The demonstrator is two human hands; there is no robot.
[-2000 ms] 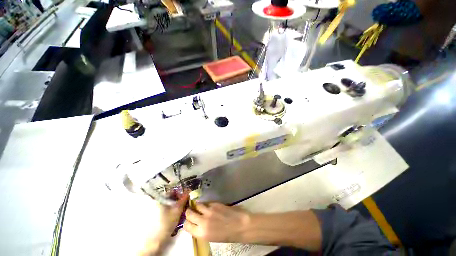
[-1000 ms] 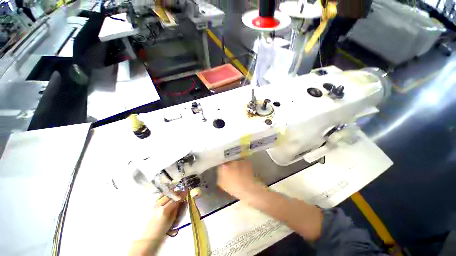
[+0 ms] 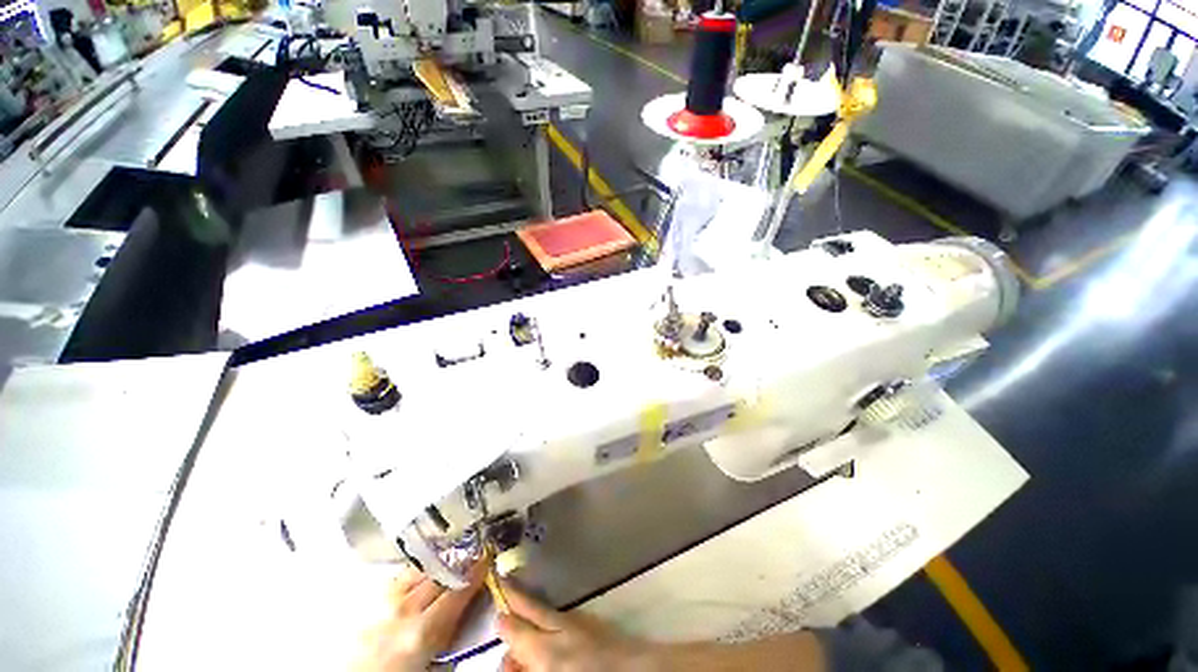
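Observation:
A narrow yellow strap (image 3: 495, 587) has its end at the presser foot and needle (image 3: 484, 532) of the white sewing machine (image 3: 578, 394). My left hand (image 3: 423, 617) lies just left of the strap, fingers close to the presser foot; whether it grips the strap is unclear. My right hand (image 3: 545, 639) holds the strap from the right, a little below the foot. The strap's lower part is hidden by my hands or cut off by the bottom edge.
A pale board (image 3: 99, 486) lies left of the machine. A black thread cone (image 3: 711, 59) on a red base stands behind it, near a reddish tray (image 3: 578, 240). A yellow strip bundle (image 3: 821, 155) hangs behind the machine. A large grey cart (image 3: 979, 125) stands at the back right.
My right hand has moved from under the machine arm back down to the strap. My left hand stays near the presser foot. The view has tilted up, showing more of the room.

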